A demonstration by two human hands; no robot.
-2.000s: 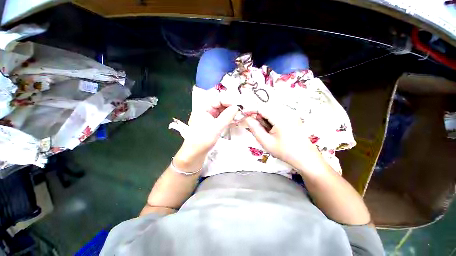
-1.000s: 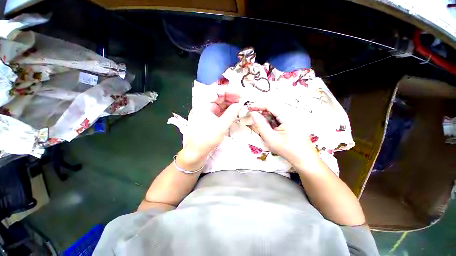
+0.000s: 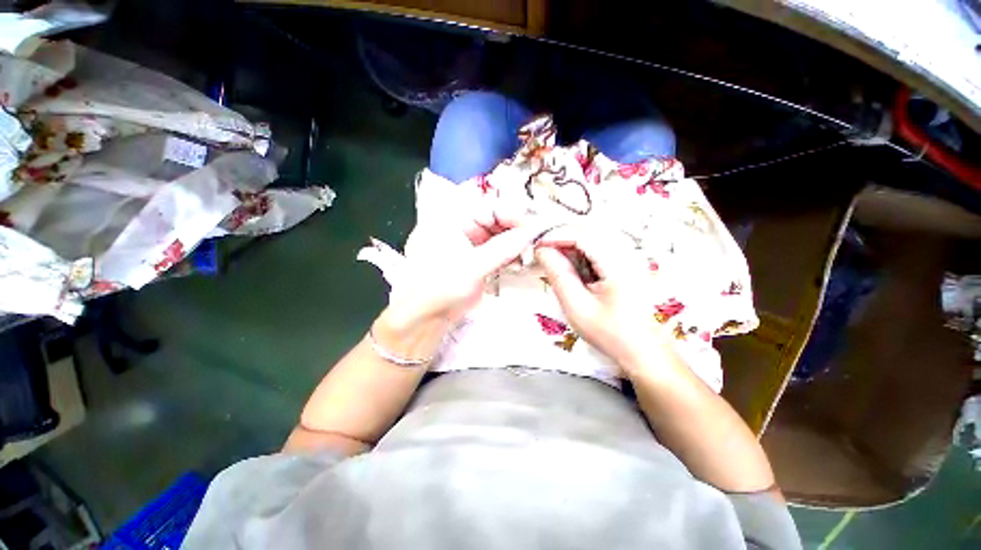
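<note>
A floral garment [image 3: 645, 269], off-white with red flowers, is spread over my lap and the blue jeans. My left hand [image 3: 457, 263] is over its middle, with thumb and fingertips pinching a bit of its cloth. My right hand [image 3: 592, 285] is beside it, fingers curled and fingertips pinched at the same spot, nearly touching the left fingertips. A thin dark cord [image 3: 570, 196] lies in a loop on the garment just beyond the fingertips. A needle or button cannot be made out.
A pile of floral garments [image 3: 161, 215] with a white tag hangs at the left. A large open cardboard box [image 3: 861, 430] stands by my right knee. The white table edge [image 3: 861, 43] and a red cable [image 3: 936, 150] are at upper right. A blue crate [image 3: 161, 516] is at lower left.
The left hand has turned flatter, its fingers reaching toward the right fingertips. The dark piece seen at the fingertips before no longer shows clearly. The view has shifted slightly.
</note>
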